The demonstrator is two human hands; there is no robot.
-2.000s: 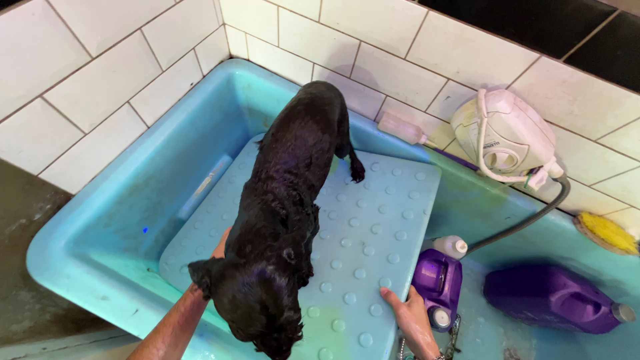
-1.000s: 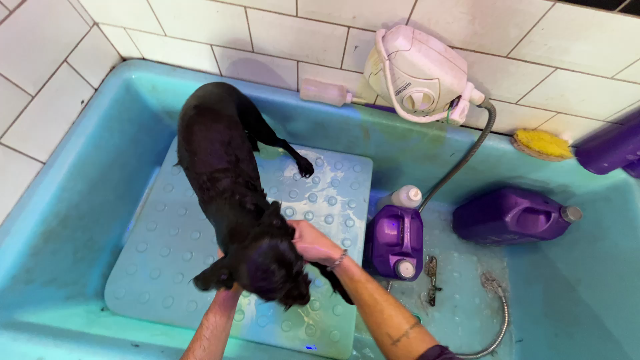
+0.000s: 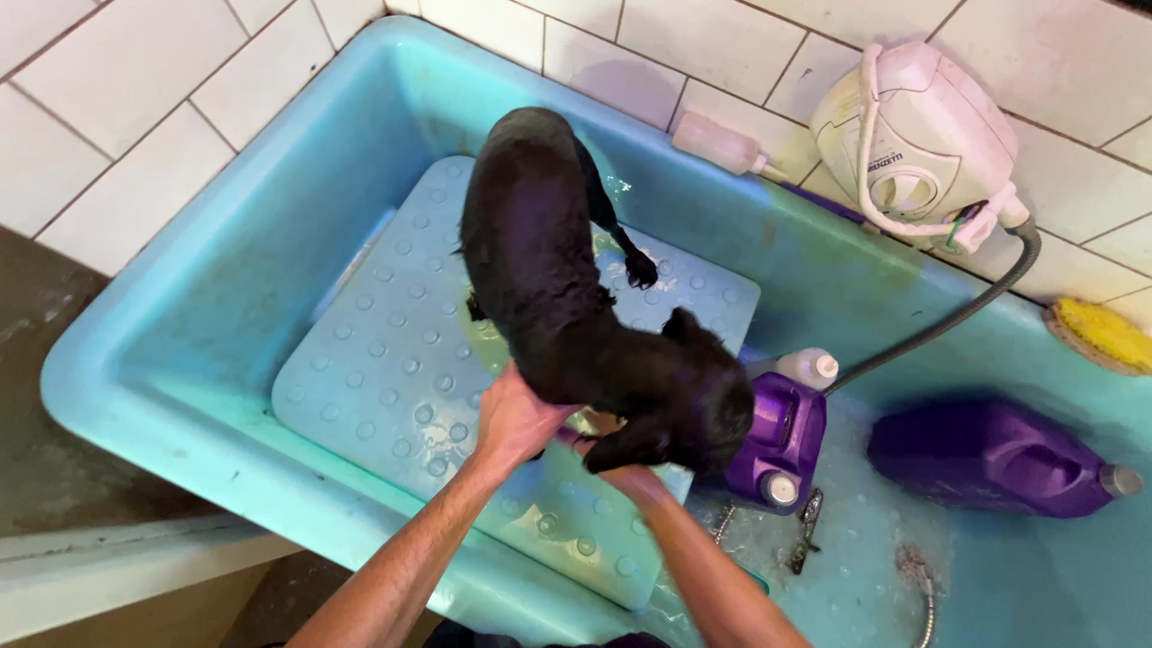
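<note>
A wet black dog stands on a raised light-blue platform with round bumps, inside a blue tub. Its head points to the lower right, over the platform's edge. My left hand is against the dog's chest and front leg, its fingers partly hidden beneath the body. Under the dog's head and neck is my right hand, mostly covered by an ear; whether its fingers are closed on anything cannot be seen.
Right of the platform stand a purple jug and a white-capped bottle; another purple jug lies farther right. An electric shower heater with a grey hose, a squeeze bottle and a yellow brush are along the tiled wall. A metal hose lies in the tub.
My right hand, at the platform's right edge two seconds ago, reached the dog's neck and is now lower, beneath its head. The dog's head has turned towards the right.
</note>
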